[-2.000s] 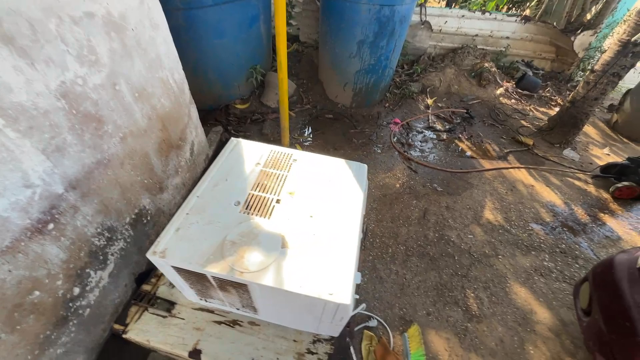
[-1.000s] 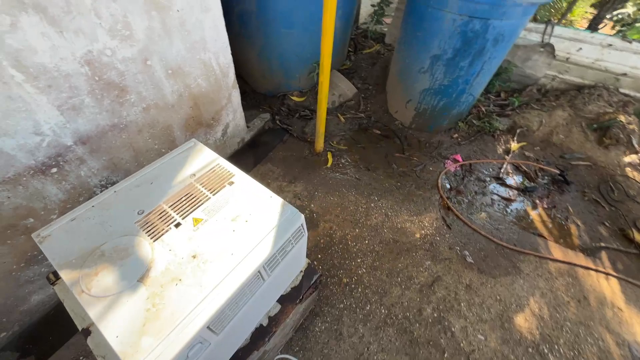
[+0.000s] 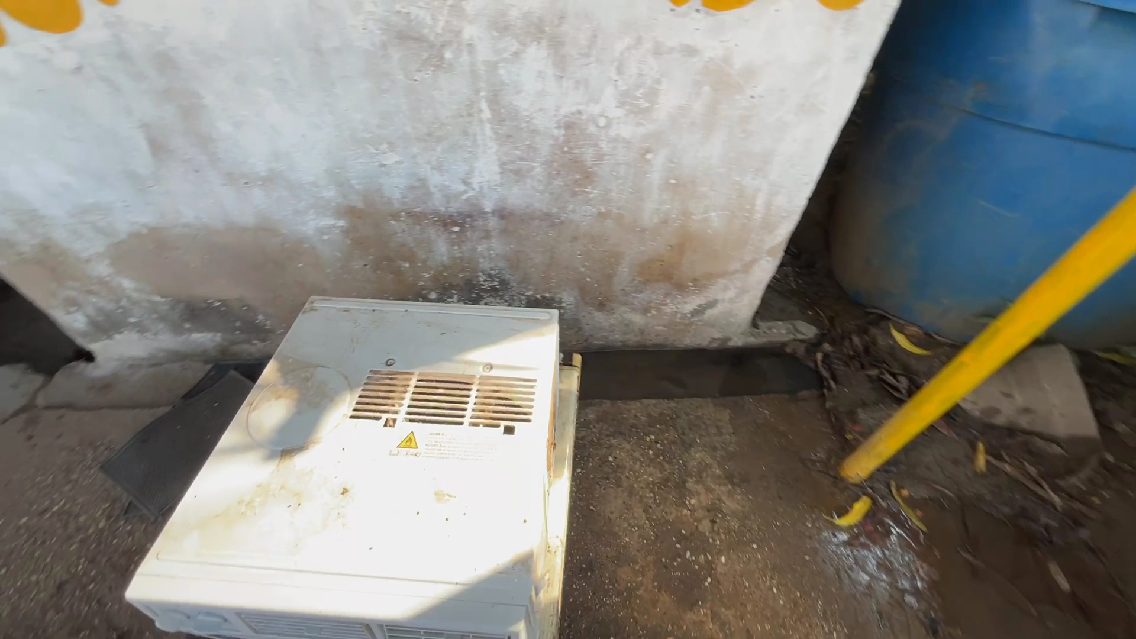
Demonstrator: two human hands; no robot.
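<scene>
Neither my left hand nor my right hand shows in the head view. A white metal appliance housing (image 3: 373, 524) with slotted vents (image 3: 448, 398) lies at the lower left, near the foot of a stained wall. Its top bears a yellow warning triangle with printed writing, a faint round outline and brownish stains. Sunlight falls over much of the top. Under its right side, the pale edge of a support (image 3: 565, 461) shows.
A whitewashed wall (image 3: 479, 177) stands behind the housing. To the right, a yellow pole (image 3: 985, 355) slants up from the wet ground in front of a blue barrel (image 3: 985, 177). A dark flat sheet (image 3: 182, 444) lies left of the housing.
The view has swung left and moved around the housing, so the wall now fills the upper middle. The coiled hose seen earlier is out of view.
</scene>
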